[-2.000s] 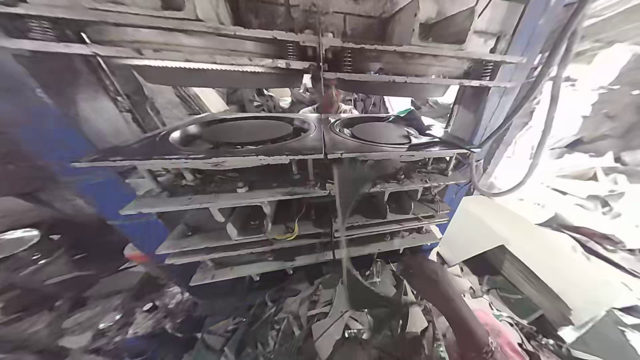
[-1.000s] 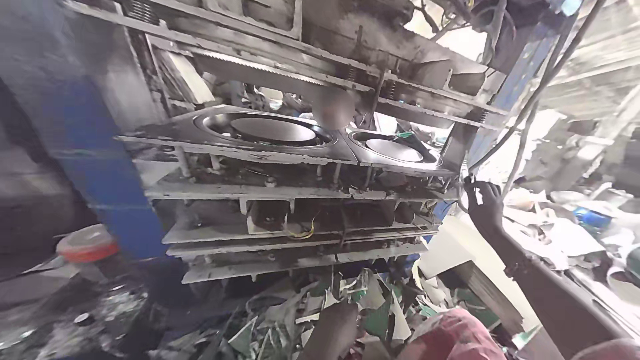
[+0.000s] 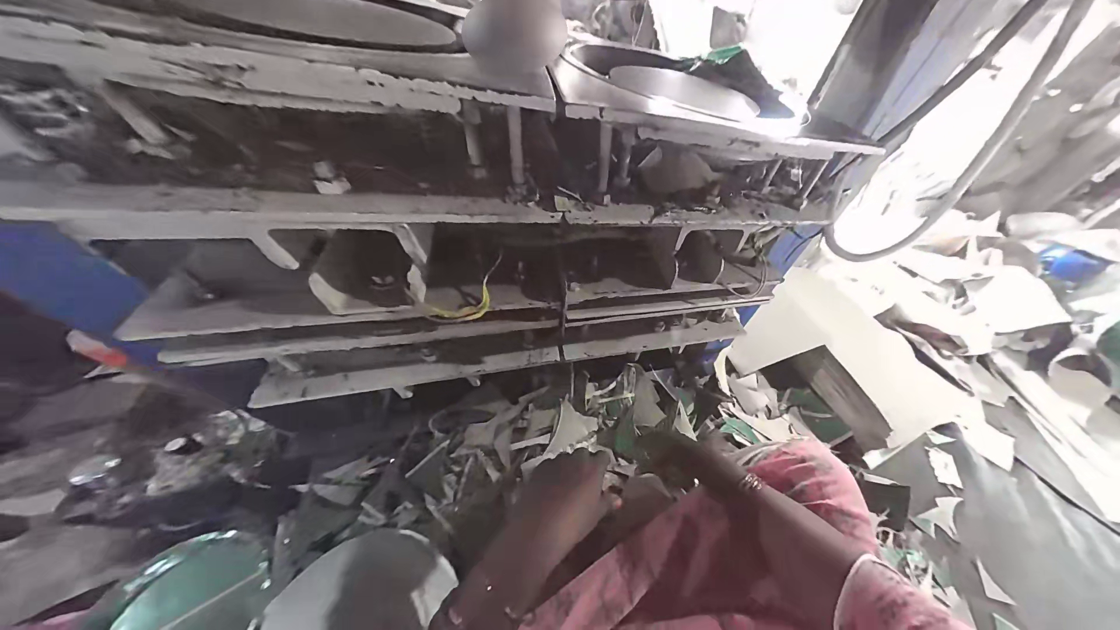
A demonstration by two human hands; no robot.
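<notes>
Low in the view, my left hand (image 3: pixel 569 477) reaches into a heap of torn sheet scraps (image 3: pixel 490 429), pale and green; its fingers are blurred against the pieces. Beside it on the right, my right hand (image 3: pixel 674 451) is over the same heap, close to a green scrap, and whether it holds anything is not clear. Above both hands stands a press with stacked metal plates (image 3: pixel 420 210). A round die opening (image 3: pixel 682 87) sits in its top plate at the right, with a dark green scrap (image 3: pixel 744 79) at its edge.
Two round pieces, one green (image 3: pixel 197 586) and one grey (image 3: pixel 359 582), lie at the lower left. Pale stacked sheets (image 3: pixel 857 359) lean right of the press. A cable (image 3: pixel 971 188) hangs at the upper right, and yellow wire (image 3: pixel 472 306) dangles between the plates.
My right hand, which was up at the press's right side a second ago, is down at the scrap heap near my left hand. The view has moved closer and lower.
</notes>
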